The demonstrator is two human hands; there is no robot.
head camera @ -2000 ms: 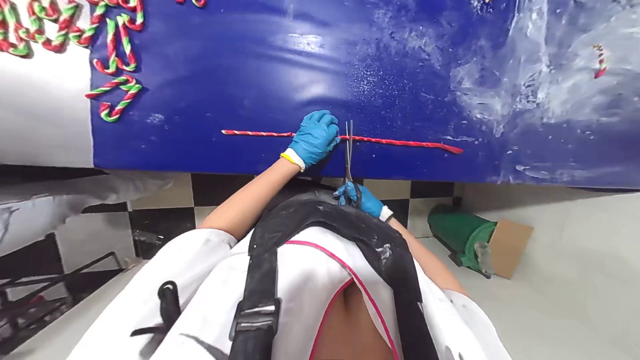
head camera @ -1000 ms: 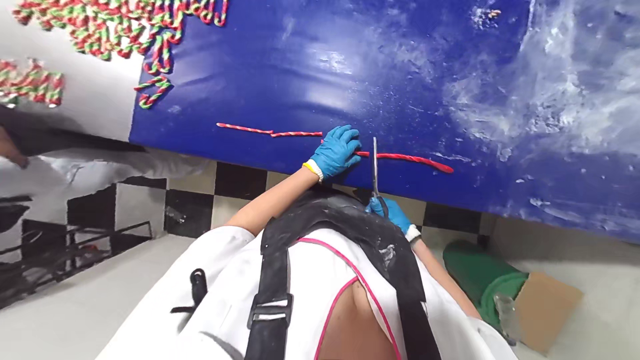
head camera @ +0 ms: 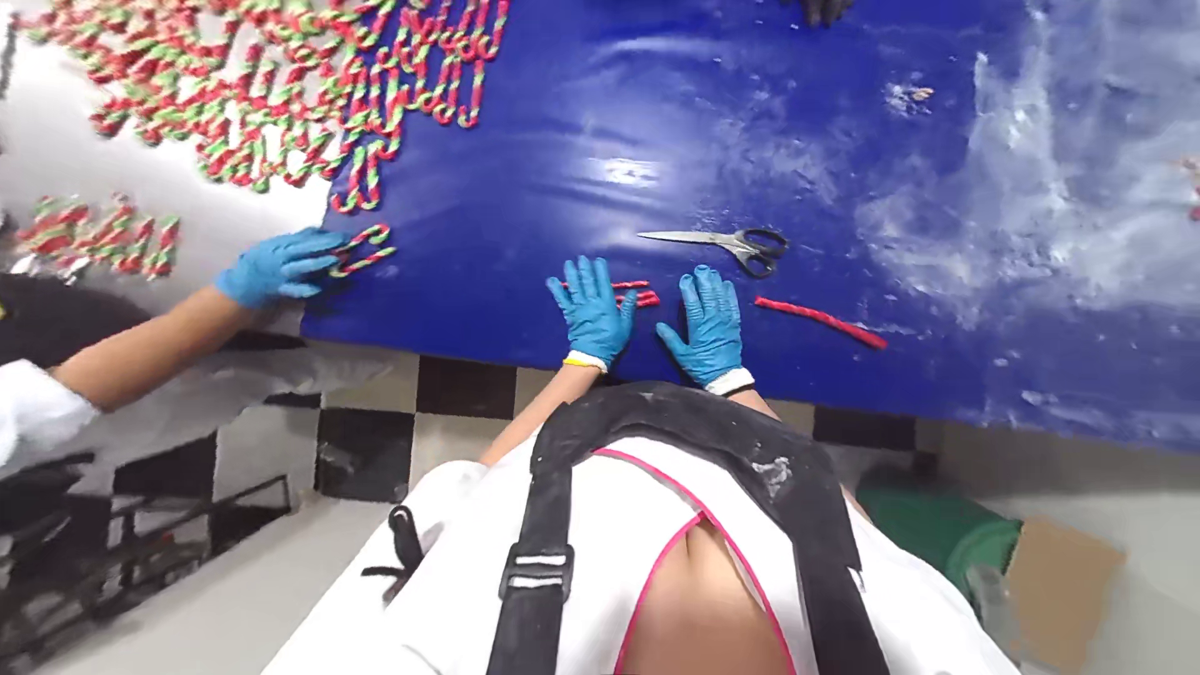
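Observation:
My left hand (head camera: pixel 596 314), in a blue glove, lies palm down with its fingers spread over short red candy sticks (head camera: pixel 641 299), whose ends show on both sides of the fingers. To its right, my right hand (head camera: pixel 708 323), also gloved, rests flat on the blue table with nothing in it that I can see. Scissors (head camera: pixel 722 241) with black handles lie just beyond both hands, blades pointing left. A longer red candy stick (head camera: pixel 821 322) lies to the right of my right hand, apart from it.
Many red and green candy canes (head camera: pixel 281 103) cover the upper left. A co-worker's gloved hand (head camera: pixel 281 267) touches a candy cane (head camera: pixel 370 248) at the left edge of the blue table (head camera: pixel 525 197). A dark gloved hand (head camera: pixel 825 9) shows at the top. White residue marks the right side.
The scissors have left my right hand and lie on the table. The long red strand is now in shorter pieces, some under my left hand. A co-worker's hand has come in at the left.

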